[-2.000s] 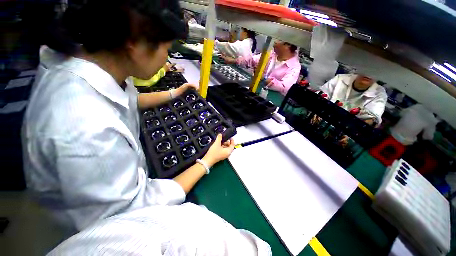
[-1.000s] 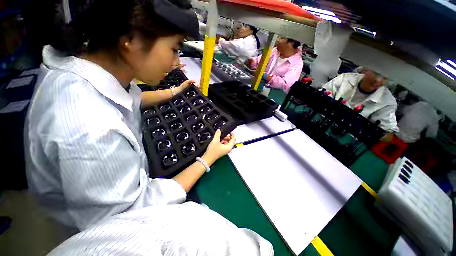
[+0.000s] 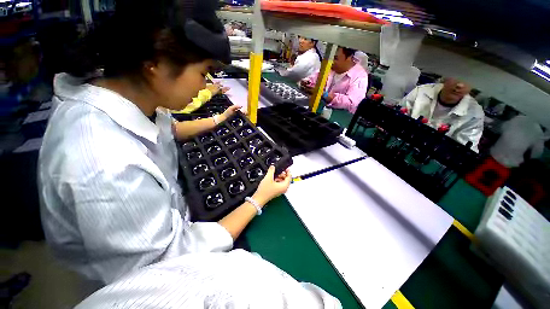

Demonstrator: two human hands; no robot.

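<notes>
Neither of my hands is in the picture; only a pale striped sleeve [image 3: 211,283] shows at the bottom edge, and its hand is not visible. Nearest in front of me, a large white bench sheet [image 3: 368,223] lies on the green mat [image 3: 289,241]. To the left, another person holds a black parts tray [image 3: 196,181] tilted, one hand at its far edge and one at its near right corner. Shiny round watch heads or cases [image 3: 236,188] sit in its square pockets.
A black tray stack [image 3: 295,127] stands behind the white sheet. A black rack with red tips [image 3: 410,136] is beyond. A white tray stack [image 3: 521,232] is at the right. Yellow-wrapped posts [image 3: 254,87] rise from the bench. Several people sit across and along the bench.
The view has shifted slightly, so the bench items sit a little further right. The other person still holds the black tray. The person across the bench has moved their head and arms.
</notes>
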